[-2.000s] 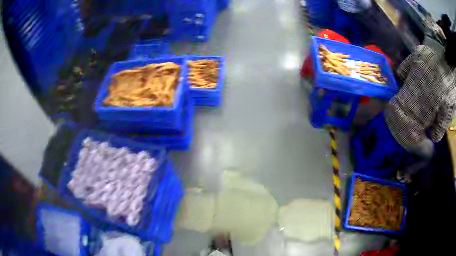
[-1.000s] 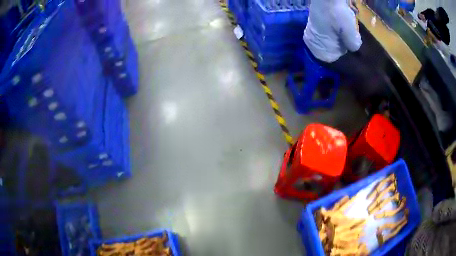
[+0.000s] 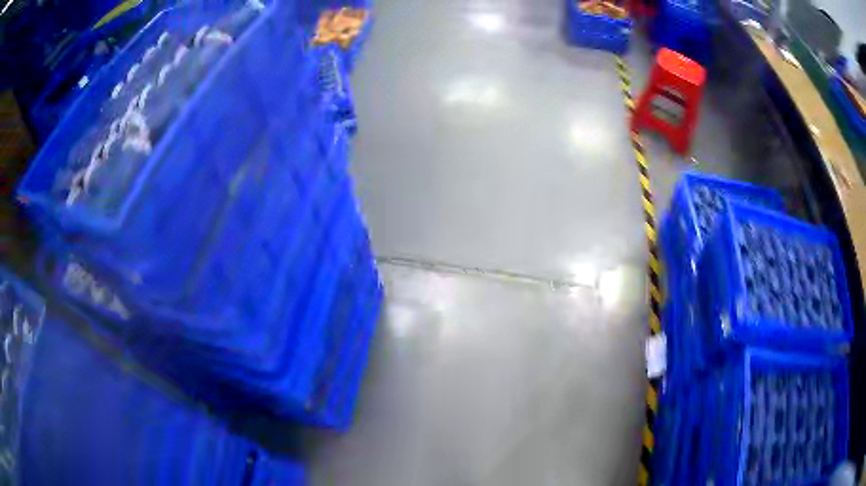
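Observation:
Neither of my hands is in the picture. Nearest on the left stands a tall stack of blue crates (image 3: pixel 275 256), blurred, its top crate holding rows of pale parts (image 3: pixel 133 133). A second blue crate stack (image 3: pixel 104 408) is cut off at the lower left. On the right stand stacked blue crates; one upper crate (image 3: pixel 793 275) and the crate in front of it (image 3: pixel 793 418) hold rows of small greyish parts.
A grey floor aisle (image 3: pixel 494 380) runs between the stacks, with yellow-and-black tape (image 3: pixel 648 209) along its right side. A red stool (image 3: pixel 671 100) stands beyond the right stacks. Crates with orange-tan parts (image 3: pixel 340 27) are farther off. A long workbench (image 3: pixel 807 90) curves along the right.
The view has moved along the aisle. The crate of tan parts and seated worker at right have left view; crate stacks with greyish parts now show there. Left stacks appear nearer.

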